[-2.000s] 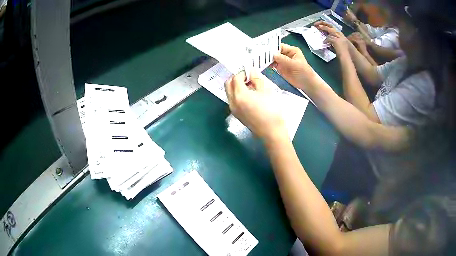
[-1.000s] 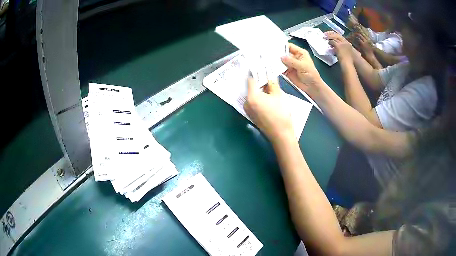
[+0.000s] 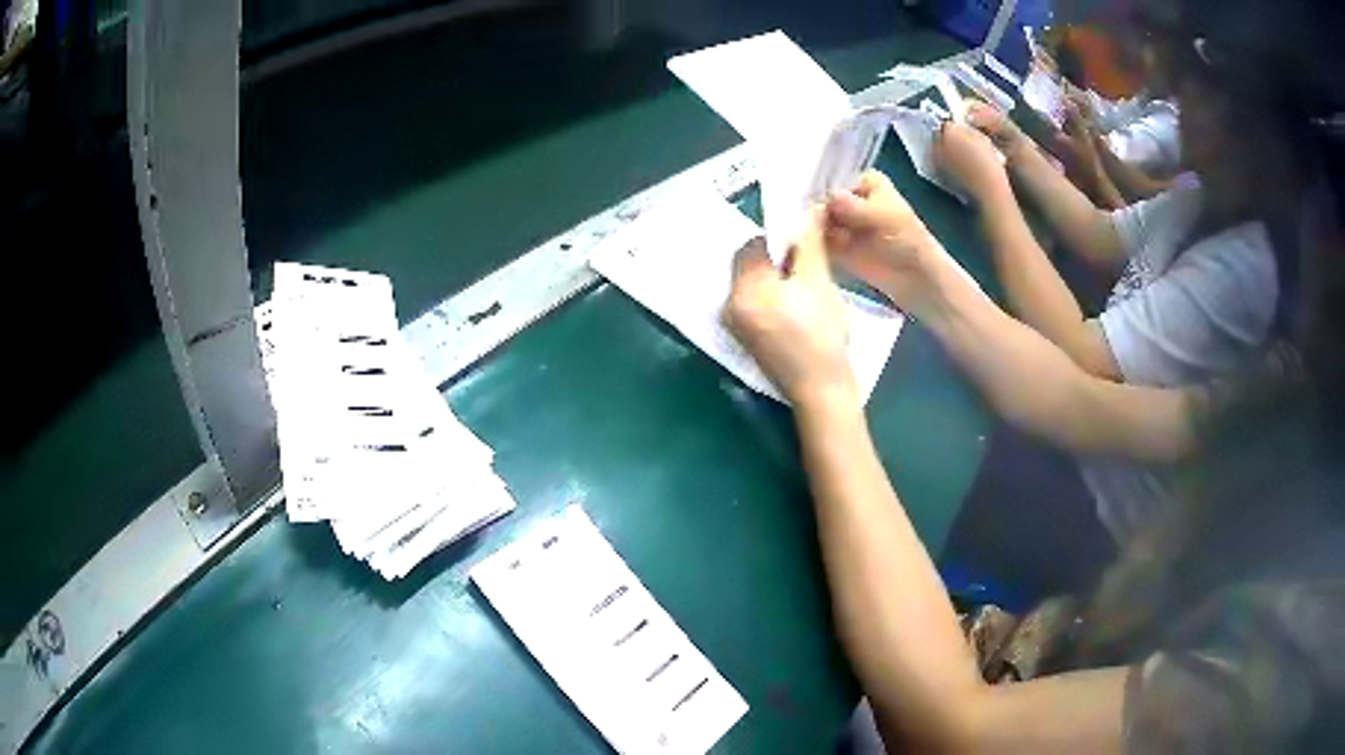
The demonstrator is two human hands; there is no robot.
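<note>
Neither of my hands is in view. A single folded leaflet [image 3: 612, 627], a narrow white strip with short black bars, lies at an angle on the green bench [image 3: 413, 649], its lower end near the bottom edge of the picture. A loose pile of folded leaflets [image 3: 347, 398] lies fanned to its upper left, beside the metal post, partly over the rail. The black bars show on its top leaflet.
The neighbour in the olive-brown top holds a part-folded sheet [image 3: 774, 103] in both hands above a white sheet stack [image 3: 664, 266]. The grey post [image 3: 192, 251] rises from the metal rail [image 3: 487, 303]. Other workers sit beyond at upper right, handling paper.
The neighbour's hands have turned and bent the held sheet, so its row of black bars no longer shows clearly. The single leaflet and the pile have stayed in place; the view shifts slightly.
</note>
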